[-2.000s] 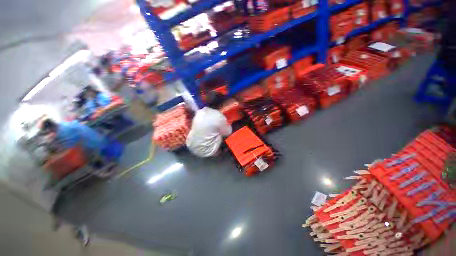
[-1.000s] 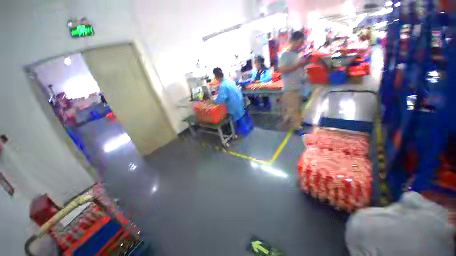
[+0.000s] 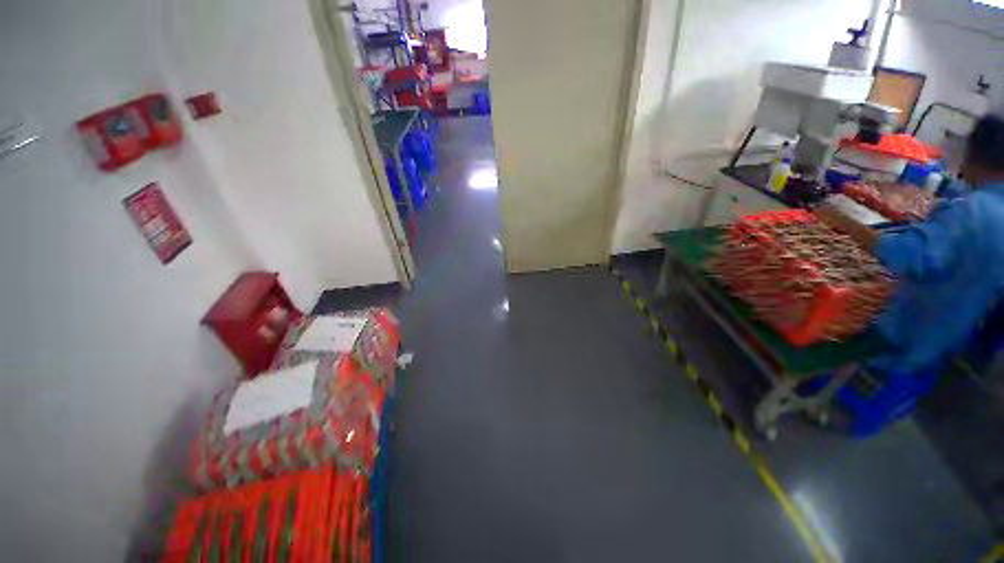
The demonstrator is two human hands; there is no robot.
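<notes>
Neither of my hands is in the picture. Nearest in front of me at the lower left, stacked orange-red trays [image 3: 264, 517] stand against the white wall. Behind them are more tray stacks [image 3: 292, 440] with white paper sheets [image 3: 271, 397] on top. A strip of blue shows along their right side. What lies in the trays is too blurred to tell.
A doorway with a beige door panel [image 3: 564, 132] is ahead. A red box [image 3: 251, 319] stands by the left wall. At right, a green-topped table [image 3: 705, 251] holds orange-red trays [image 3: 809, 275]; a person in blue [image 3: 947, 275] sits beside it. Yellow-black tape [image 3: 716, 405] crosses the grey floor [image 3: 528, 440].
My view has swung left and moved nearer the doorway. The blue racks, the person in white and the pale-red stack on the trolley have left the picture. The left tray stacks appear larger.
</notes>
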